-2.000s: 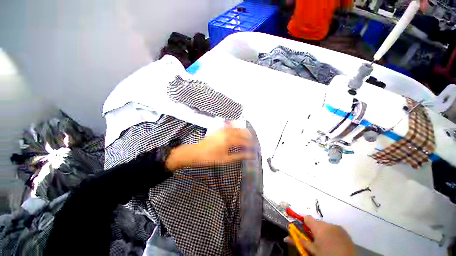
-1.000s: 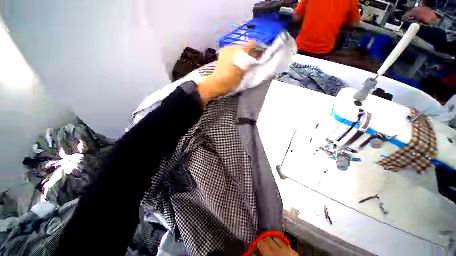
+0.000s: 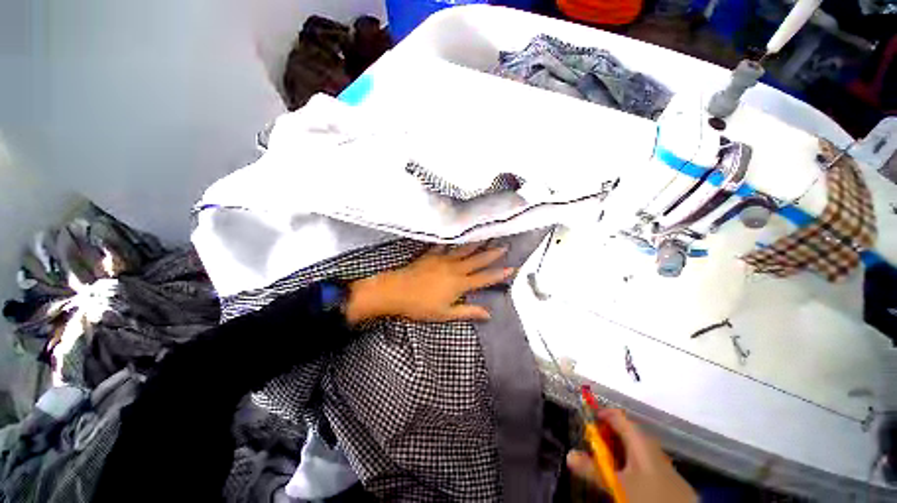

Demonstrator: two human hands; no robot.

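The checked garment body point(image 3: 423, 393) lies over the table's left front edge and hangs towards the lap. Its grey edge strip point(image 3: 513, 393) runs down the right side. The white inner layer point(image 3: 285, 236) is spread above it, with a dark stitch line along its edge. My left hand point(image 3: 433, 285) lies flat on the checked cloth with its fingers spread. My right hand point(image 3: 639, 462) holds the scissors point(image 3: 602, 457) by their orange-yellow and red handles at the table's front edge. The blades are hard to make out.
The sewing machine head point(image 3: 728, 187) stands at the right, with a brown plaid scrap point(image 3: 836, 231) hanging over it. Small dark metal parts point(image 3: 630, 363) lie on the table. A grey-blue bundle point(image 3: 585, 74) lies in the tray behind. Dark fabric heaps point(image 3: 138, 285) sit at the left.
My left hand has come down from the raised white layer and now rests on the checked cloth. The white layer is spread out on the table. My right hand and scissors have moved right and up.
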